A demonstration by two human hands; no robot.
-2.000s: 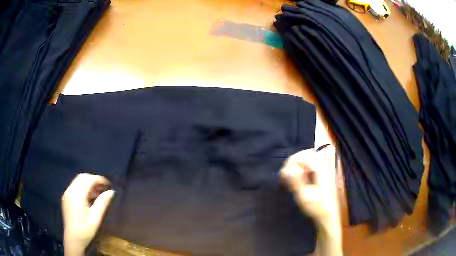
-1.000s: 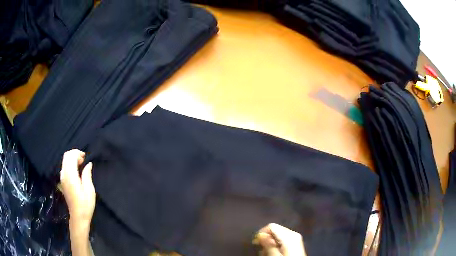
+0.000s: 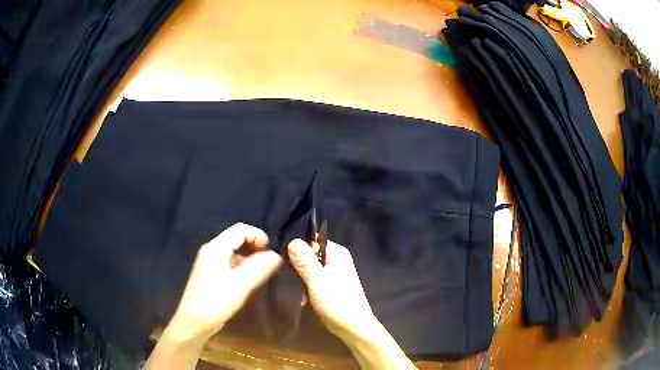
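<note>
A black garment point(image 3: 405, 166) lies spread flat in front of me, with a stitched hem along its right edge. My left hand point(image 3: 235, 271) pinches the cloth near the middle of the garment. My right hand point(image 3: 329, 278) is just beside it, with small dark-and-metal thread snips point(image 3: 320, 241) between its fingers, pointing away from me. A small fold of cloth point(image 3: 300, 209) stands up in front of the two hands. Whether the right fingers also grip cloth is hard to tell.
A fanned stack of black pieces point(image 3: 543, 159) lies at right, another black pile point(image 3: 640, 195) beyond it. A long black pile point(image 3: 51, 108) lies at left. Shiny crinkled plastic point(image 3: 36, 318) is at lower left. A yellow-and-white item point(image 3: 568, 20) is at far right on the orange-brown table point(image 3: 289, 50).
My left hand has moved right from the garment's left edge to its middle. My right hand has come beside it, and a fold now stands up there. The view has shifted back towards the right.
</note>
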